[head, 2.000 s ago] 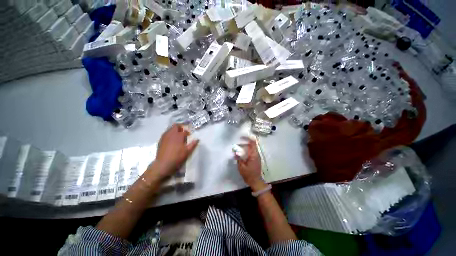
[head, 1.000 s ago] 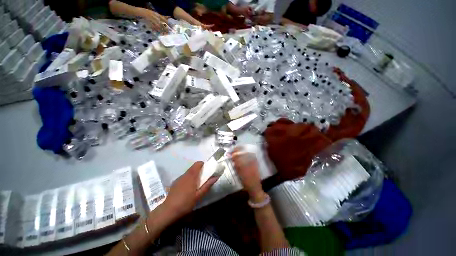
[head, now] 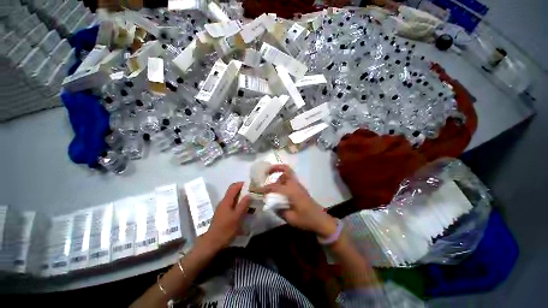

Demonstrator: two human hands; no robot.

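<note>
My left hand (head: 231, 215) holds a white carton (head: 245, 194) at the front edge of the table, largely hidden by the fingers. My right hand (head: 295, 201) is against the carton's upper end and has small white pieces (head: 276, 202) in its palm. A pale, blurred shape (head: 262, 173) shows between the hands; I cannot tell whether it is a flap or a bottle. One closed carton (head: 198, 206) lies just left of my left hand, apart from the row of closed cartons (head: 123, 224).
A heap of clear bottles with black caps (head: 375, 90) and loose cartons (head: 262, 117) lies beyond my hands. Blue cloth (head: 88, 123) borders it left, red-brown cloth (head: 375, 162) right. A clear bag (head: 474, 186) of flat white cartons (head: 414, 231) sits at the right edge.
The left hand first let go of a carton by the row, then took another one. The right hand has moved from the heap side onto this carton. The view has shifted.
</note>
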